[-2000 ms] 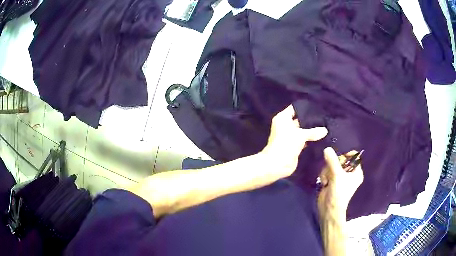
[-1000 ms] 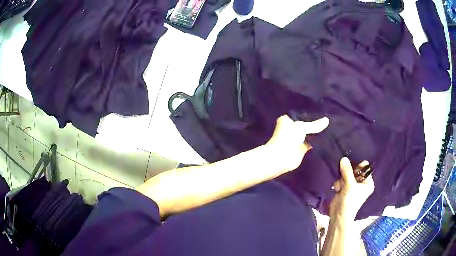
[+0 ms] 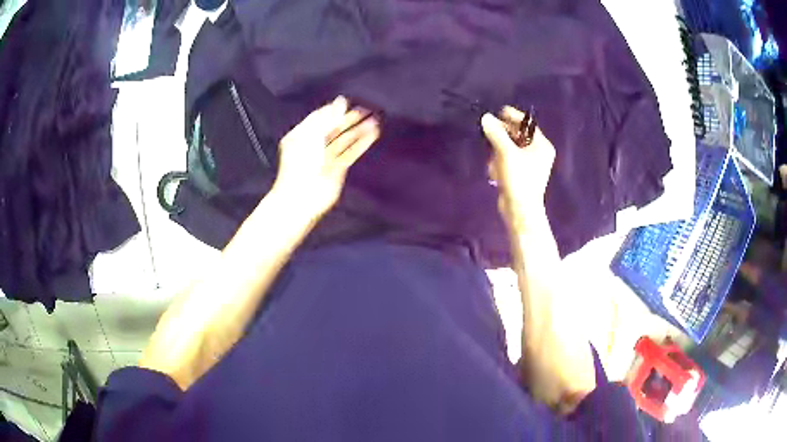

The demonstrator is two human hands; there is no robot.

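Note:
A large dark purple garment (image 3: 414, 173) lies spread on the white table in front of me. My left hand (image 3: 324, 147) is on its left middle part with the fingers bent at the cloth; whether it pinches cloth cannot be told. My right hand (image 3: 518, 142) is at the garment's right middle part, closed around small dark thread snips (image 3: 523, 131), with thumb and forefinger close together at the cloth. A dark curved hook (image 3: 170, 192) and a pale ridged strip (image 3: 248, 121) show at the garment's left side.
A second dark garment (image 3: 60, 155) lies at the left. A phone (image 3: 135, 39) is at the top left on dark cloth. Blue mesh baskets (image 3: 703, 250) stand at the right beyond the table edge. A red item (image 3: 663, 380) is below them, at the lower right.
The view has turned to the right, so the garment appears further left and the red item shows. My hands are further apart, and my left hand's fingers are now bent down to the cloth.

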